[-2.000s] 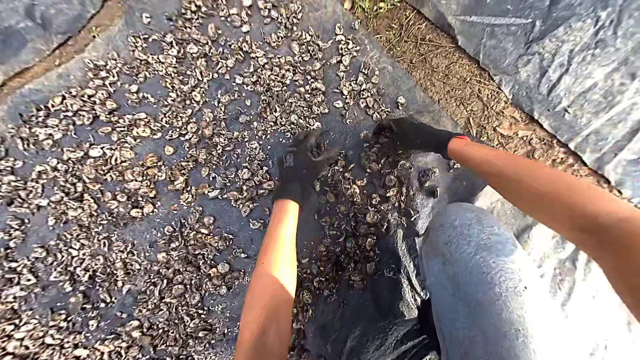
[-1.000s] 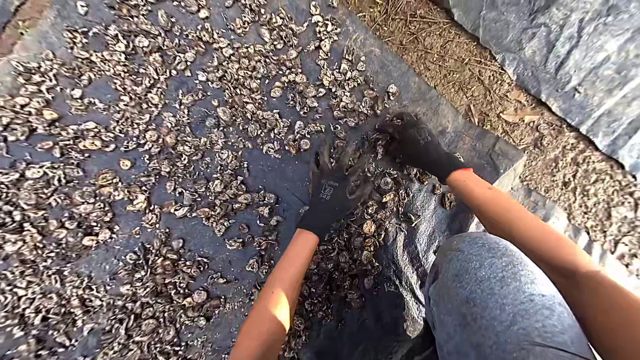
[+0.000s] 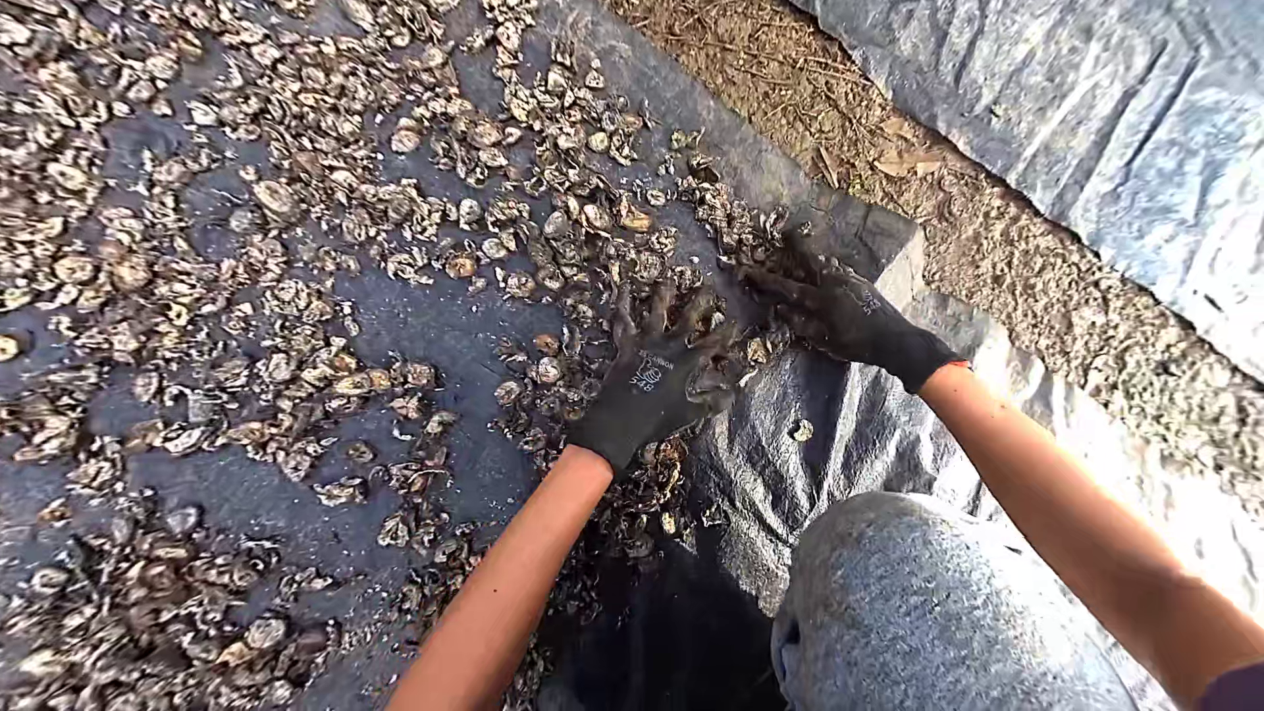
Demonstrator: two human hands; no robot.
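Note:
Many dried, shrivelled brown pieces (image 3: pixel 326 207), perhaps dried fruit or husks, lie spread over a dark plastic tarp (image 3: pixel 425 321). My left hand (image 3: pixel 657 375), in a black work glove, rests palm down on the pieces near the middle, its fingers spread. To its right, my right hand (image 3: pixel 839 306), gloved too, reaches in with its fingers among the pieces beside the tarp's edge. Its fingertips are partly hidden in shadow, and I cannot tell whether it grips any. A denser heap of pieces (image 3: pixel 642 504) lies below my left hand.
My knee in grey-blue trousers (image 3: pixel 908 602) is at the lower right, on wrinkled plastic. A strip of bare soil with dry leaves (image 3: pixel 1027 227) runs diagonally past the tarp's edge. Beyond it lies another plastic sheet (image 3: pixel 1116 109). One loose piece (image 3: pixel 801 431) lies near my knee.
The view has shifted somewhat. Both hands have stayed low over the pieces; the fingers of my left hand, pointing up and curled one second ago, are now spread flatter on them.

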